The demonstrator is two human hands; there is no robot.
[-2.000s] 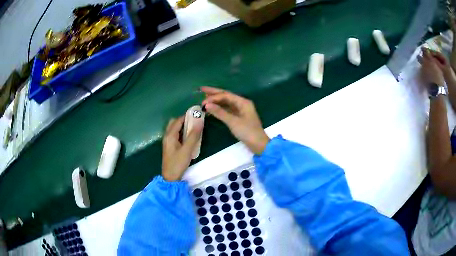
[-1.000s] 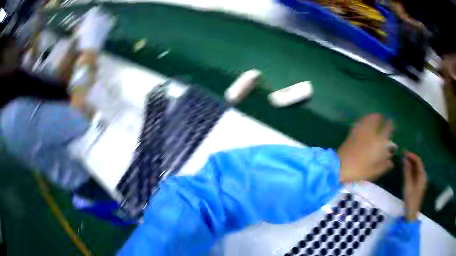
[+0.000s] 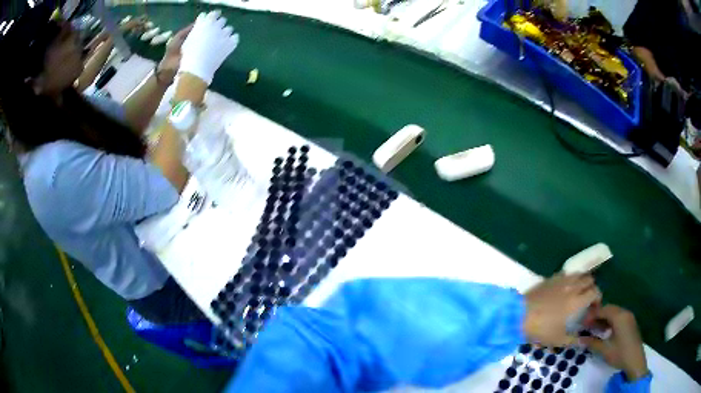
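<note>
My left hand [image 3: 559,308], bare with a blue sleeve, is at the lower right, closed round a pale piece that looks like a device housing [image 3: 602,331], mostly hidden by fingers. My right hand [image 3: 624,341] touches it from the right; whether it holds a disc is hidden. The sticker sheet [image 3: 538,370] with black discs lies below the hands, partly cut off. White housings lie on the belt: one behind my left hand [image 3: 589,259], a cream one with a dark spot [image 3: 400,147], one beside it [image 3: 464,163] and one at far right [image 3: 679,322].
Overlapping spare sticker sheets [image 3: 307,222] lie on the white bench [image 3: 430,246]. A neighbour [image 3: 100,184] with a white-gloved hand sits at left, beside crumpled clear film [image 3: 219,165]. A blue bin [image 3: 565,73] with gold scraps stands beyond the green belt [image 3: 338,84]. Another person is at upper right.
The view has swung left, bringing the neighbour and spare sheets into sight. My hands, raised over the belt before, are now close together near the bench edge, above the sticker sheet.
</note>
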